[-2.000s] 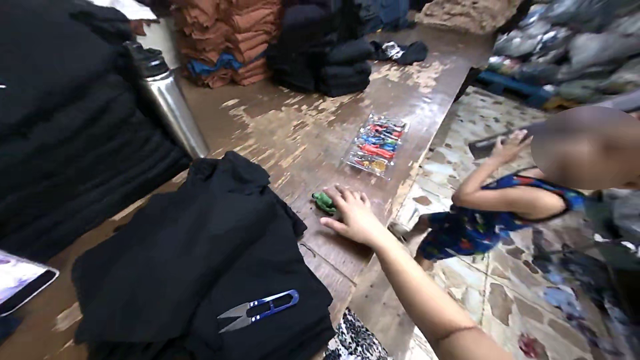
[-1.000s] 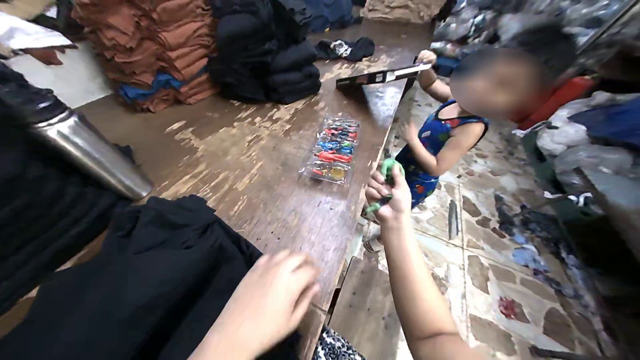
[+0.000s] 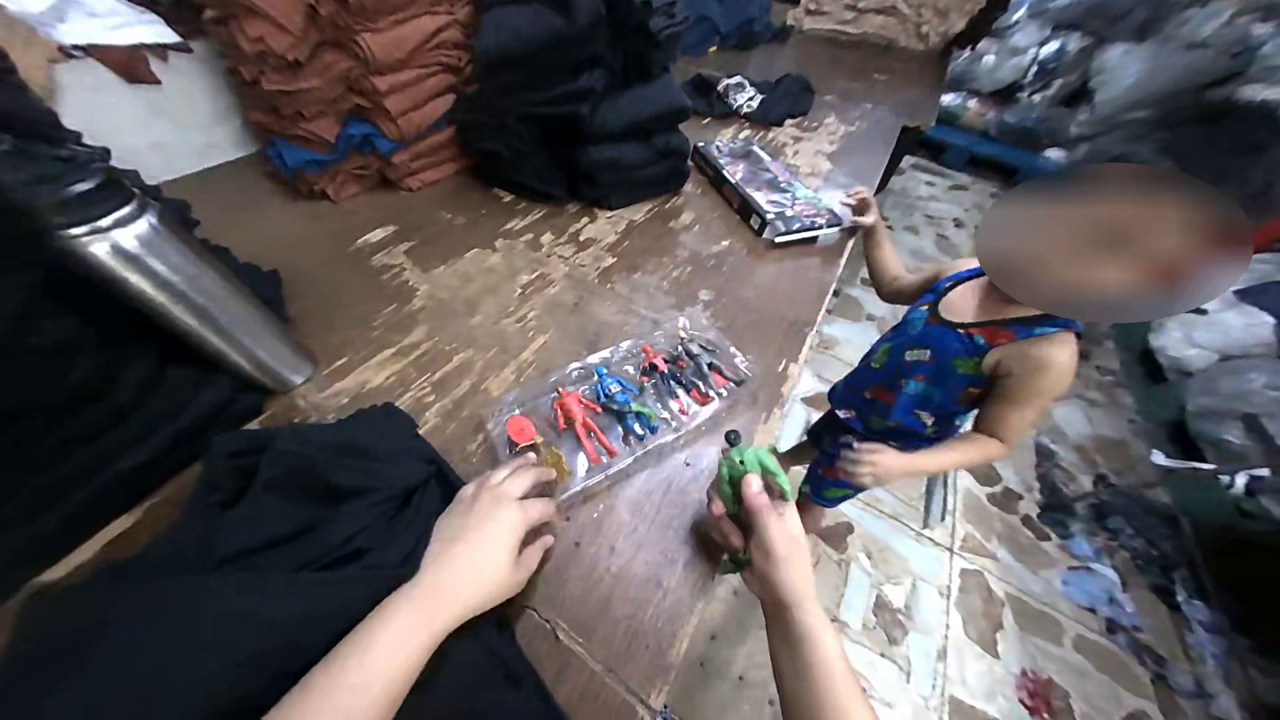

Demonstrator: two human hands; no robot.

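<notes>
My right hand (image 3: 765,530) grips a green action figure (image 3: 745,470) with dark hair, held upright over the table's edge. My left hand (image 3: 490,530) has its fingertips at the near left end of a clear plastic tray (image 3: 625,465) and its fingers apart. Several small action figures lie in the tray, among them a red one (image 3: 583,422), a blue one (image 3: 620,402) and a red and dark one (image 3: 665,375). The left forearm passes over black folded cloth (image 3: 330,500).
A person (image 3: 930,370) stands at the table's right side, one hand on a flat printed box (image 3: 770,190). A steel bottle (image 3: 185,285) leans at left. Stacks of rust-brown cloth (image 3: 350,90) and black cloth (image 3: 575,110) stand at the back. Bagged material fills the far right.
My right hand took up the green figure from the table. My left hand has come into view and reached the tray. The person's box, held raised one second ago, now rests on the table.
</notes>
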